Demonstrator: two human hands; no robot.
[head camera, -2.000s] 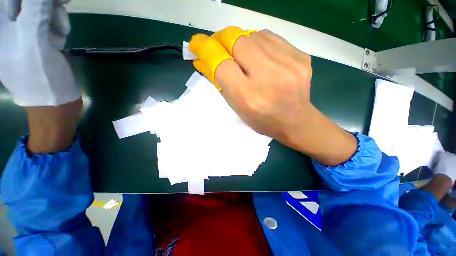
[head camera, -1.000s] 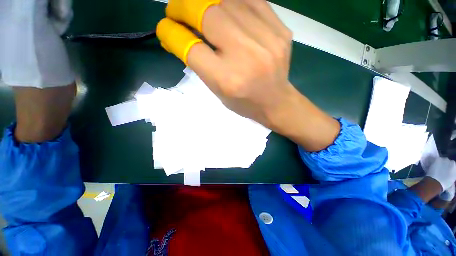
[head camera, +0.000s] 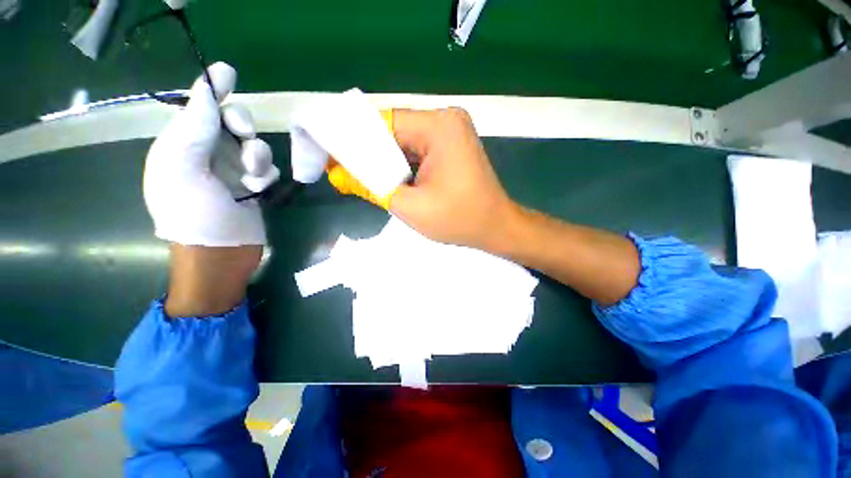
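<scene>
My left hand (head camera: 203, 173), in a white glove, holds dark eyeglasses (head camera: 191, 42). One thin temple rises past its fingertips over the rail, and a dark part shows below its fingers. My right hand (head camera: 453, 177), bare with yellow finger cots, pinches a soft white piece (head camera: 355, 140), with a rounded end on its left. It may be cloth or a glove; I cannot tell. The hands are apart, above the dark green bench. The pile of white sleeves (head camera: 439, 299) lies fanned out below my right hand. The finger cots are partly hidden behind the white piece.
A pale rail (head camera: 560, 119) runs between the bench and the green belt (head camera: 578, 47). Wrapped glasses (head camera: 747, 37) and other white and dark pieces lie on the belt. White sheets (head camera: 774, 233) lie at the right. A pale support post (head camera: 784, 98) meets the rail there.
The view has shifted, showing more of the belt. My left hand now holds the glasses up by the rail. My right hand has left the temple and now holds the white piece.
</scene>
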